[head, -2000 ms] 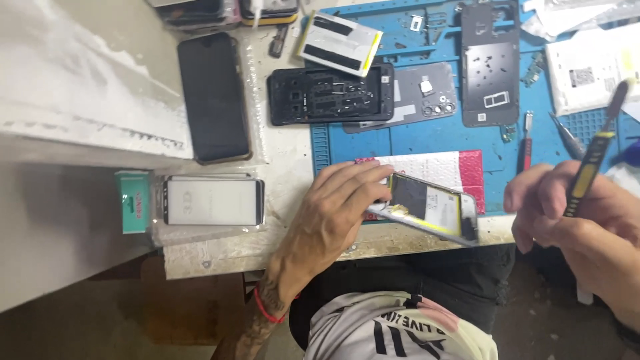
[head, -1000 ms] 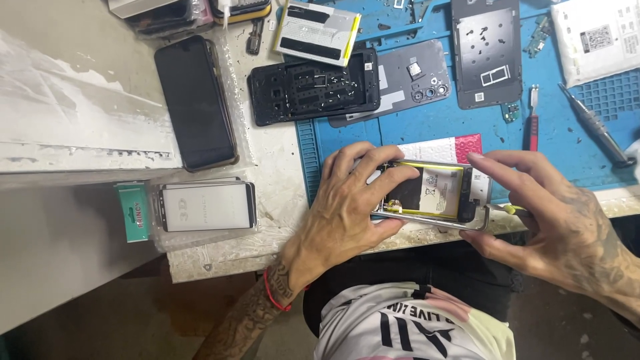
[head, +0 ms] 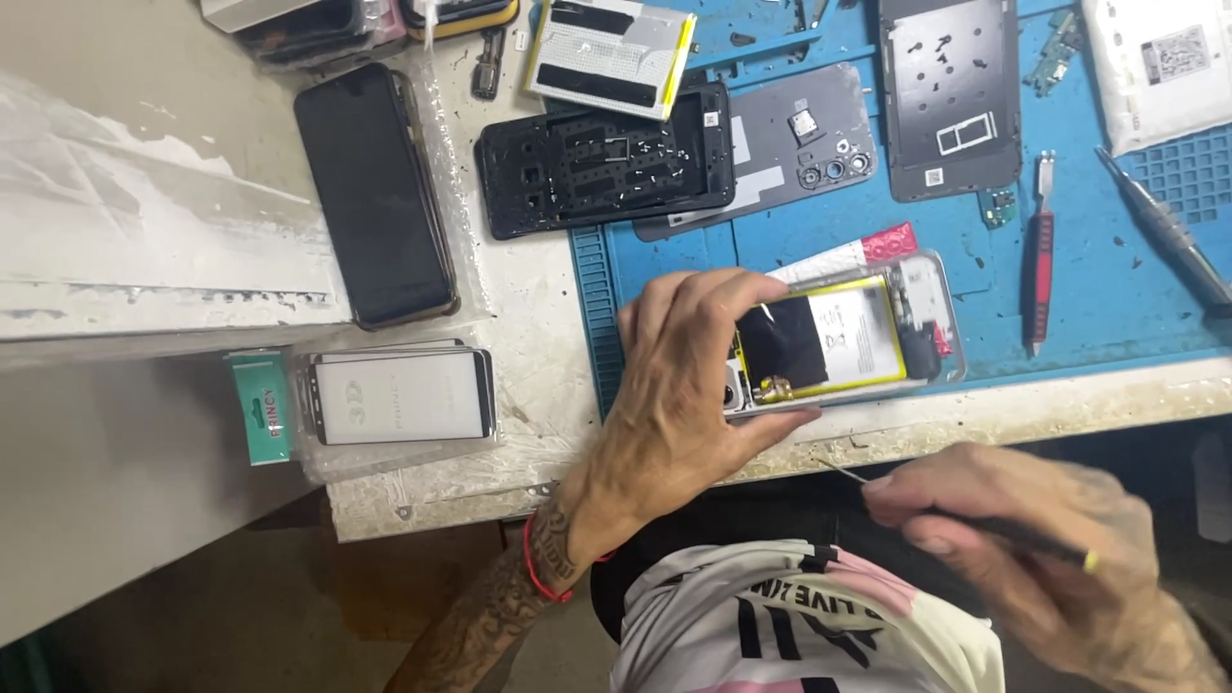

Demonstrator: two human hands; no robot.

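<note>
My left hand (head: pixel 679 385) grips the left end of an opened smartphone (head: pixel 929 279), its thumb along the near edge and its fingers over the far edge. Inside the phone frame lies a yellow-edged battery (head: pixel 861 332) with a black flap over its left part. Below and to the right of the phone, past the table edge, my right hand (head: pixel 1020 549) holds a thin-tipped tool (head: pixel 847 470), pinched between thumb and fingers, its tip pointing left and apart from the phone. Most of its dark handle is hidden by the hand. A pink and white bubble pouch (head: pixel 887 243) shows behind the phone.
Behind are a black phone housing (head: pixel 606 159), a loose battery (head: pixel 616 48) and grey back covers (head: pixel 948 96). A red-handled tool (head: pixel 1041 279) and a metal screwdriver (head: pixel 1169 226) lie right on the blue mat. A dark phone (head: pixel 375 192) and packaged screen protectors (head: pixel 399 397) are left.
My right hand was at the phone's right end one second ago; now it is lower right, away from the phone, with a thin tool in it. My left hand stays on the phone.
</note>
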